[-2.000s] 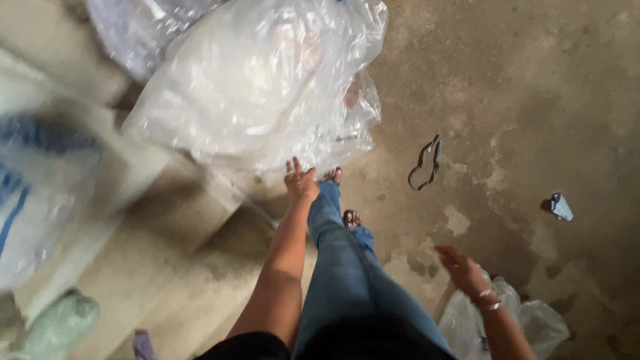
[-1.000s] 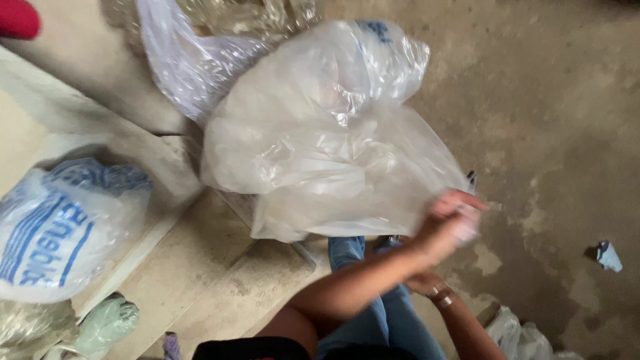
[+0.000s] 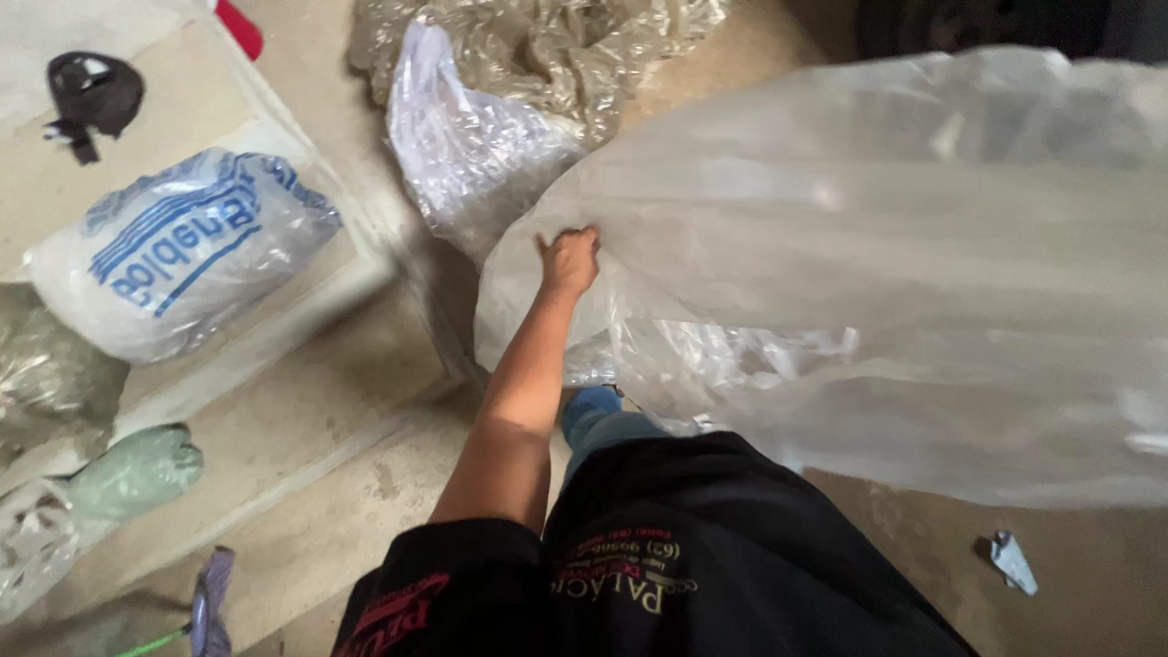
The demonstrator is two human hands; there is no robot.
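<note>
A large sheet or bag of clear plastic film (image 3: pixel 876 246) spreads from the middle of the view to the right edge, above the floor. My left hand (image 3: pixel 570 260) pinches or presses its left part, with the arm stretched forward; whether the fingers grip the film is hard to tell. My right hand is not visible, and the film or the view's edge may hide it. Crinkled shiny plastic lies below the film near my foot. A whitish clear plastic bag (image 3: pixel 474 137) rests just beyond the film's left end, against a heap of brownish clear plastic (image 3: pixel 584 55).
On the pale step (image 3: pixel 365 292) at left sit a stuffed plastic bag with blue print (image 3: pixel 196 255), a black object (image 3: pixel 96 96) and a green plastic bundle (image 3: pixel 137 470). A purple item (image 3: pixel 212 602) is at lower left. A light blue scrap (image 3: pixel 1013 561) lies on the floor.
The clear film, bunched in front of me a second ago, now stretches far to the right. My left hand has moved to its left part; my right hand has gone out of sight.
</note>
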